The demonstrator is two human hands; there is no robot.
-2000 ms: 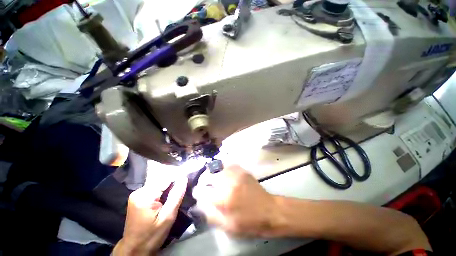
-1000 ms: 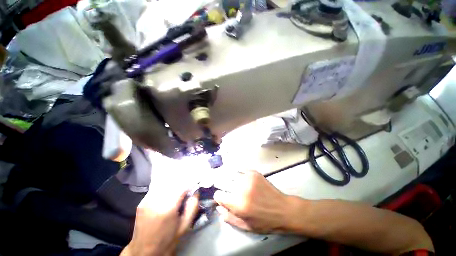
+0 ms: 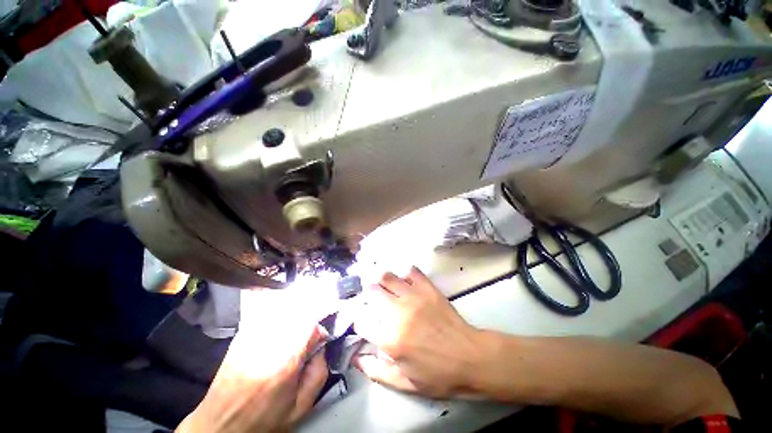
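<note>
The cream sewing machine [image 3: 423, 110] fills the upper middle, with its needle area [image 3: 317, 264] under glaring light. A small dark block [image 3: 349, 287] sits beside the presser foot. My left hand [image 3: 275, 364] and my right hand [image 3: 419, 338] pinch a dark and grey garment piece [image 3: 340, 342] between them, just in front of the needle area. The fingertips are partly washed out by the light. More navy and grey cloth [image 3: 93, 313] lies in a heap left of the machine.
Black-handled shears [image 3: 569, 266] lie under the machine arm beside crumpled white cloth [image 3: 474, 221]. A purple-and-black tool [image 3: 212, 97] rests on the machine head. A red plastic object [image 3: 696, 328] is below the table's right edge. White material [image 3: 85, 72] is behind on the left.
Both hands have come back from the needle towards the table's front edge, with the cloth held between them. The view has shifted slightly, so the machine head appears further left.
</note>
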